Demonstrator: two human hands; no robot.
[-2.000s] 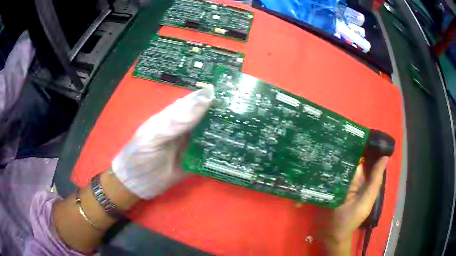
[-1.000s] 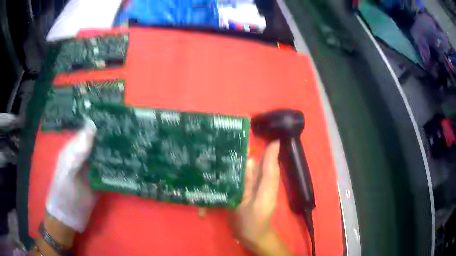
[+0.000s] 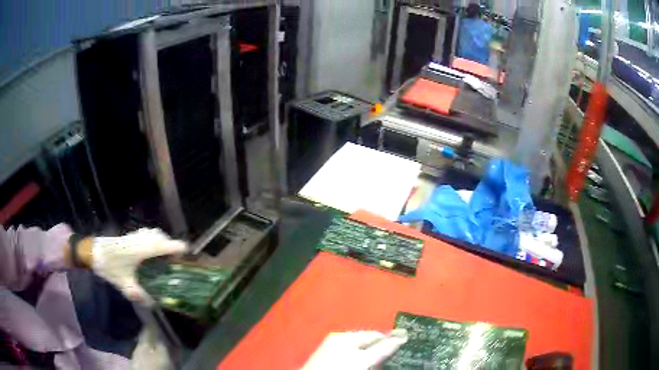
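Observation:
A green circuit board (image 3: 462, 350) with a bright glare spot is at the bottom right, above the orange-red mat (image 3: 289, 318), cut off by the lower edge. My left hand (image 3: 358, 350), in a white glove, holds its left side; its fingertips are at the board's upper left corner. My right hand is not in view. A second circuit board (image 3: 372, 242) lies component side up at the mat's far left corner. The dark top of the scanner (image 3: 549, 361) shows right of the held board.
At left, another person's white-gloved hand (image 3: 130, 253) holds a circuit board (image 3: 184, 289) at a black rack. White paper (image 3: 361, 177) lies beyond the mat. The black tray (image 3: 574, 267) holds blue plastic (image 3: 484, 209) and small bottles (image 3: 538, 249). The conveyor runs at right.
The view has swung up and left. One of the two boards on the mat is gone from there; the other person now holds a board. My right hand has left the picture.

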